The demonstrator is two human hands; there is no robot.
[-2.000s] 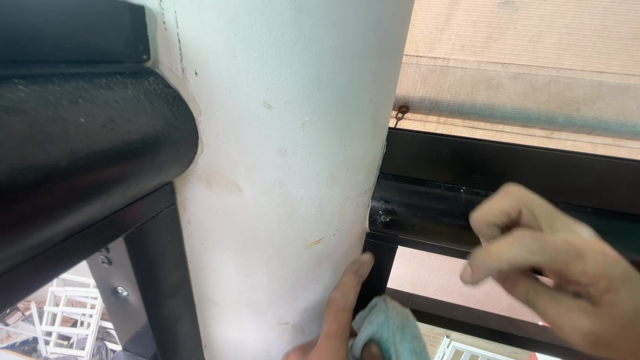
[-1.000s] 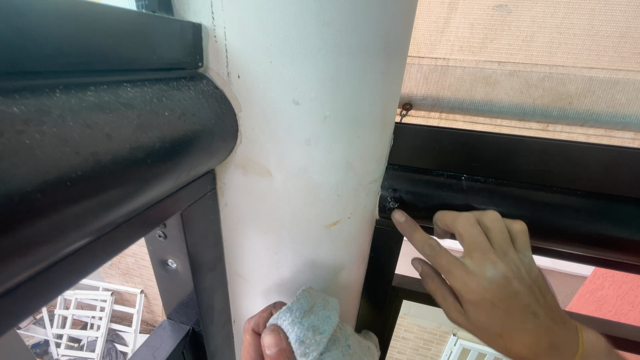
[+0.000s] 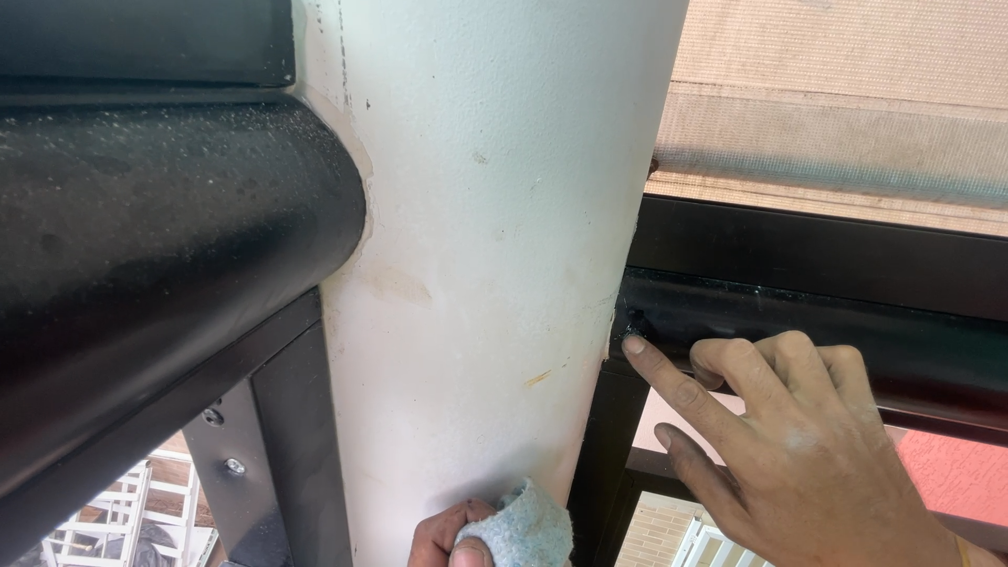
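My right hand (image 3: 795, 441) touches a small rough spot (image 3: 634, 323) on the black rounded rail (image 3: 787, 315) with the tip of its index finger, close to the white column (image 3: 488, 236). The thumb is held apart and the other fingers are bent; nothing is in this hand. At the bottom edge, my left hand (image 3: 453, 535) pinches a light blue cloth (image 3: 524, 528) beside the lower part of the column. Only a few fingers of that hand show.
A thick black rounded rail (image 3: 173, 189) meets the column on the left. Below it stands a black post (image 3: 295, 441) and a metal plate with screws (image 3: 235, 466). White metal frames (image 3: 118, 512) lie far below. Woven mesh (image 3: 835, 102) hangs behind the right rail.
My right hand, raised off the rail two seconds ago, has come to the rough spot with its index finger. My left hand's index finger, earlier extended upward, is now curled at the cloth.
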